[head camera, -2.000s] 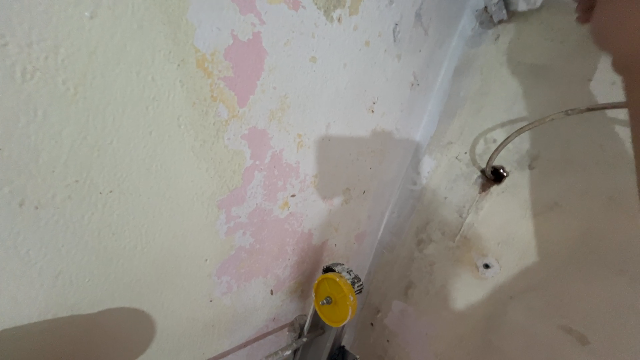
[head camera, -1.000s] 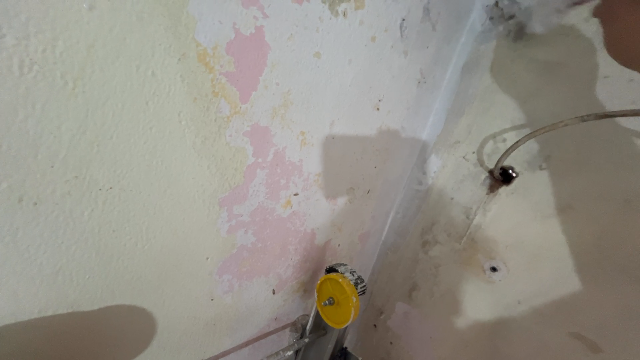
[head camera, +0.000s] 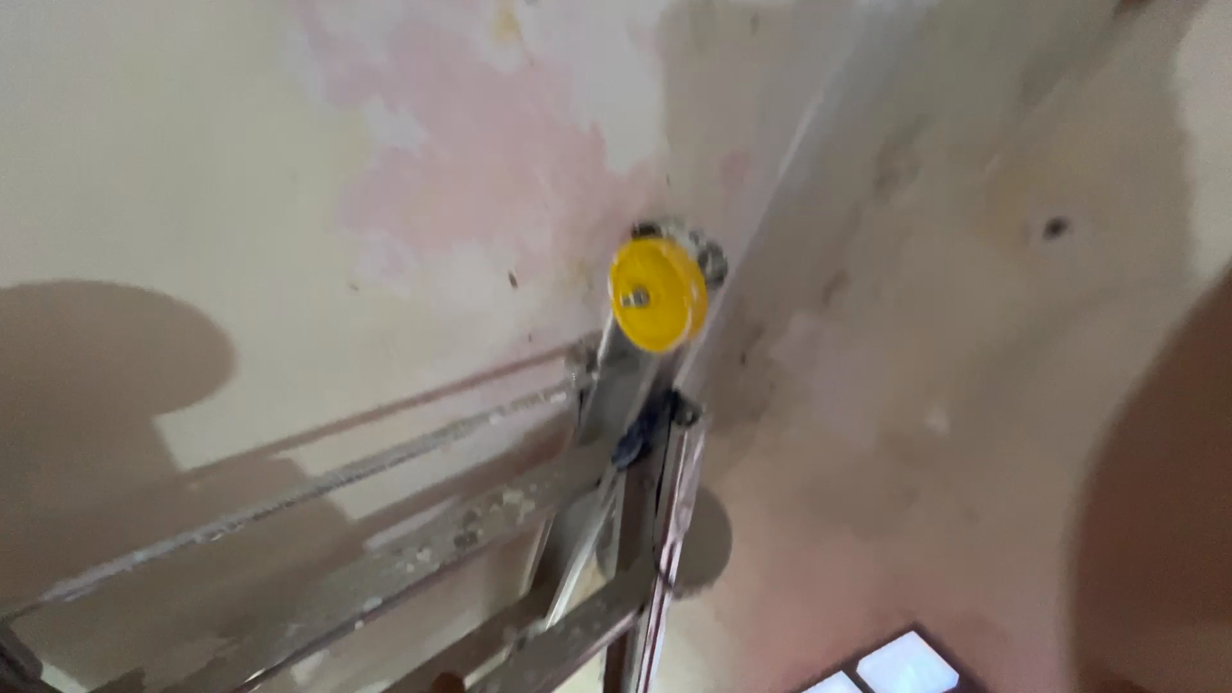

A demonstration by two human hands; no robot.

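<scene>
A paint-spattered metal stepladder point(head camera: 664, 500) stands near the wall corner, blurred by motion. A yellow round disc point(head camera: 659, 295) with a bolt at its middle is at its upper end, a grey-and-black rough part behind it. At the bottom edge a small skin-toned tip point(head camera: 448, 683), perhaps a finger of my left hand, shows by a ladder bar; its grip is hidden. A large blurred brown shape, perhaps my right arm, fills the right edge; no right hand can be made out.
The left wall point(head camera: 481, 164) has patchy cream, white and pink paint. The right wall point(head camera: 866, 385) has a small dark hole point(head camera: 1056, 227). A lit lamp panel point(head camera: 905, 664) shows at the bottom right. Shadows fall on both walls.
The view has shifted down toward the ladder. The hose and its metal fitting on the right wall are out of view, and the lit lamp panel has come into view.
</scene>
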